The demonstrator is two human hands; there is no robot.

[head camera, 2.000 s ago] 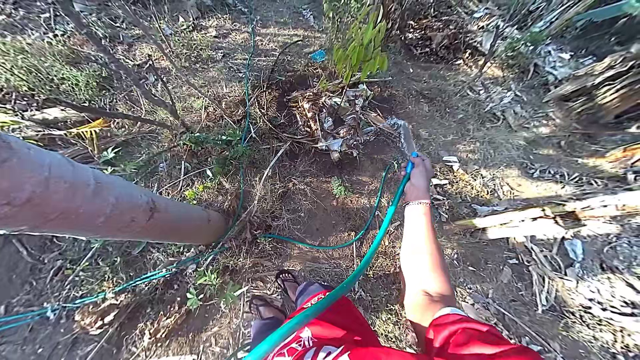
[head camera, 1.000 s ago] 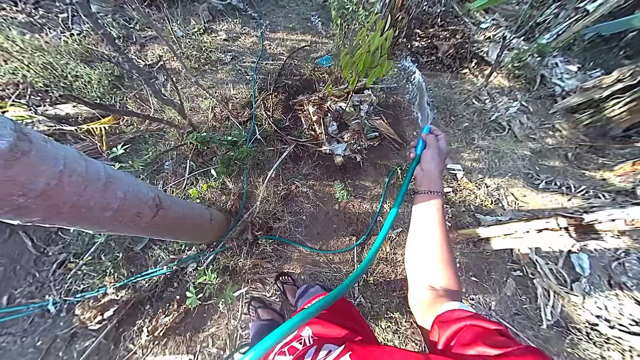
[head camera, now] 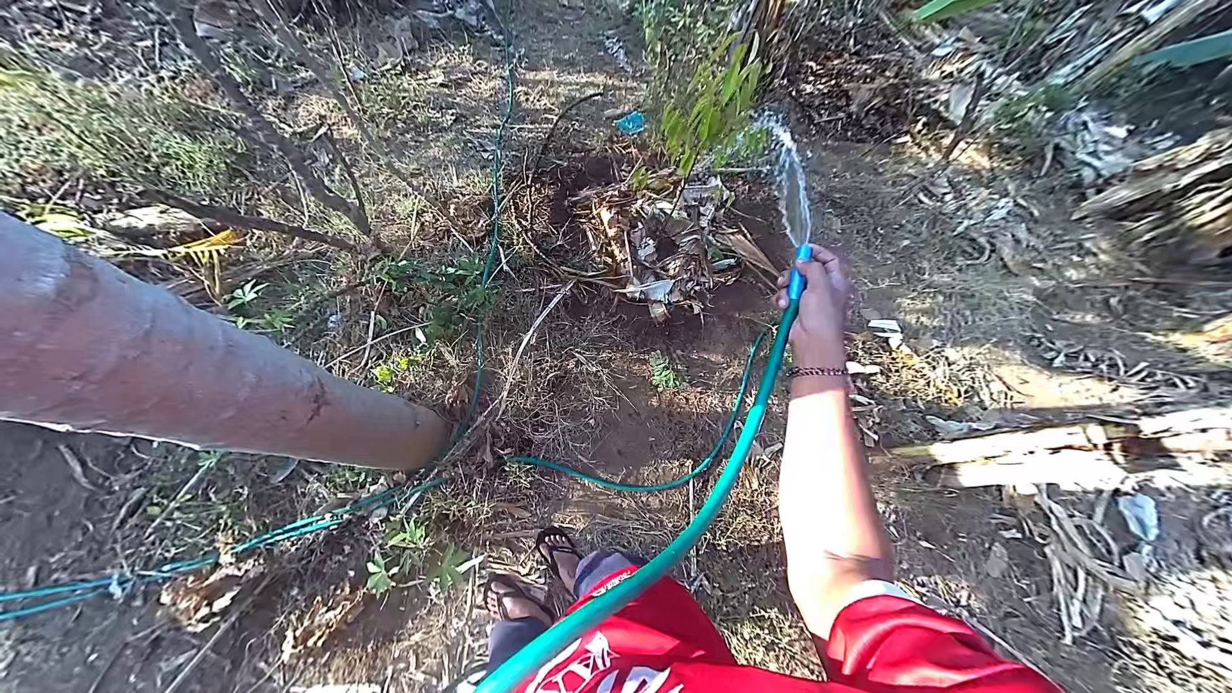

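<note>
My right hand (head camera: 819,292) grips the end of a green garden hose (head camera: 713,502) by its blue nozzle (head camera: 798,270). A stream of water (head camera: 793,183) leaves the nozzle and arcs forward, close to the right side of a leafy green plant (head camera: 714,104). Dry leaves and husks (head camera: 654,245) lie heaped at that plant's base. The hose runs back from my hand, over my red shirt, to the bottom edge of the view. My left hand is out of the frame.
A smooth tree trunk (head camera: 221,371) slants in from the left. Thinner green hose lines (head camera: 616,486) cross the ground around its foot. Split dry logs (head camera: 1078,450) lie to the right, and bare branches (head camera: 279,144) stand at the upper left. My sandalled feet (head camera: 518,597) are below.
My right hand has moved forward and slightly right with the hose between the oldest frame and the middle one. The water stream now arcs farther forward, beside the leafy plant.
</note>
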